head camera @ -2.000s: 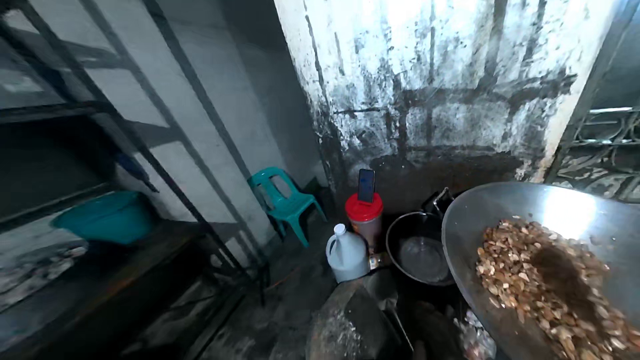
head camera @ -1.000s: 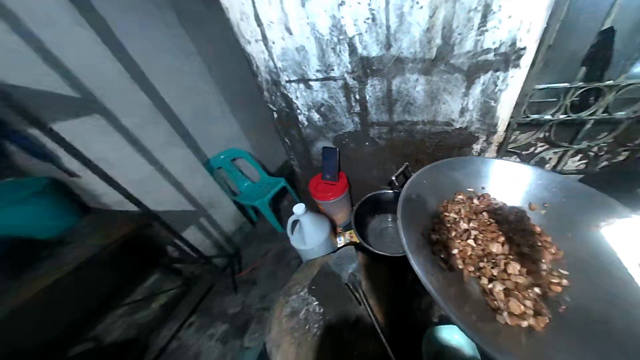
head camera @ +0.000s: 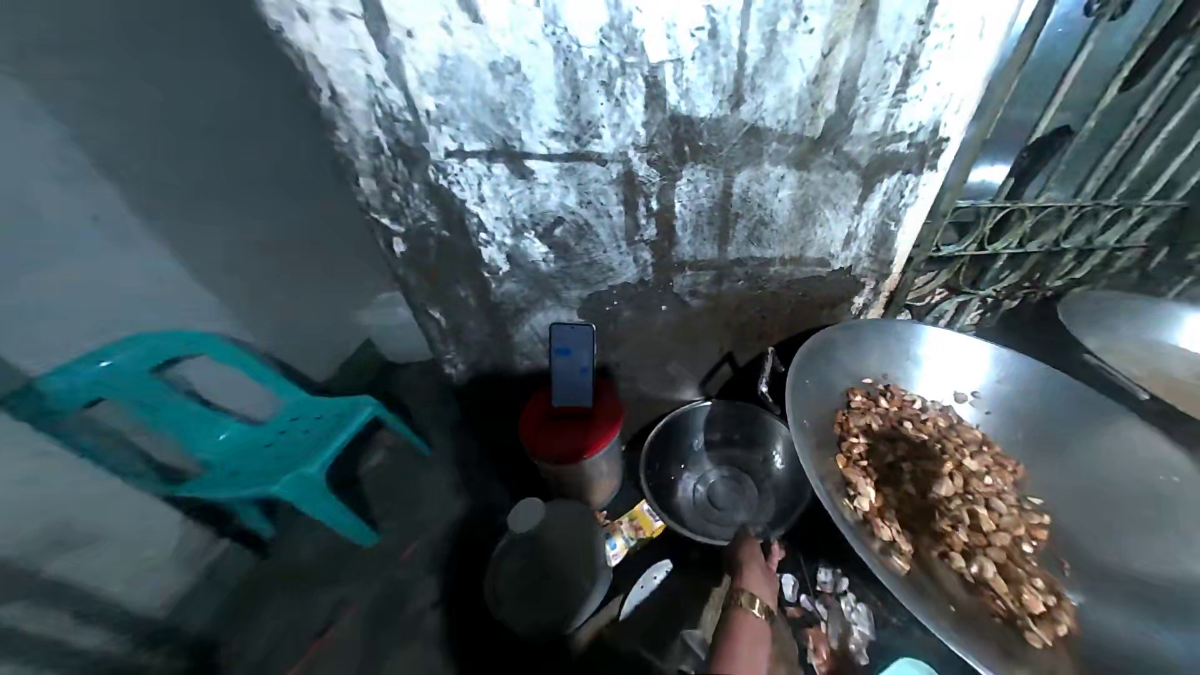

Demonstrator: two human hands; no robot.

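My left hand (head camera: 752,561), with a gold-coloured band on its wrist, holds the near rim of a round metal bowl (head camera: 727,473). Inside, the bowl looks empty. To its right, a large metal wok (head camera: 1106,450) holds a heap of brown sliced pieces (head camera: 975,506) with a dark patch of powder or sauce. Left of the bowl stands a tub with a red lid (head camera: 572,431), a phone (head camera: 573,364) upright on top. A yellow packet (head camera: 635,532) lies between tub and hand. My right hand cannot be made out.
A capped plastic jug (head camera: 548,567) stands at the lower middle, beside a pale perforated utensil head (head camera: 647,588). Crumpled clear plastic (head camera: 848,609) lies below the wok. A green plastic chair (head camera: 253,441) is at left. A second metal pan (head camera: 1139,328) sits at far right, near a metal grille (head camera: 1059,225).
My left hand has come into view and taken hold of the metal bowl's near rim. The view has shifted nearer to the bowl and tub.
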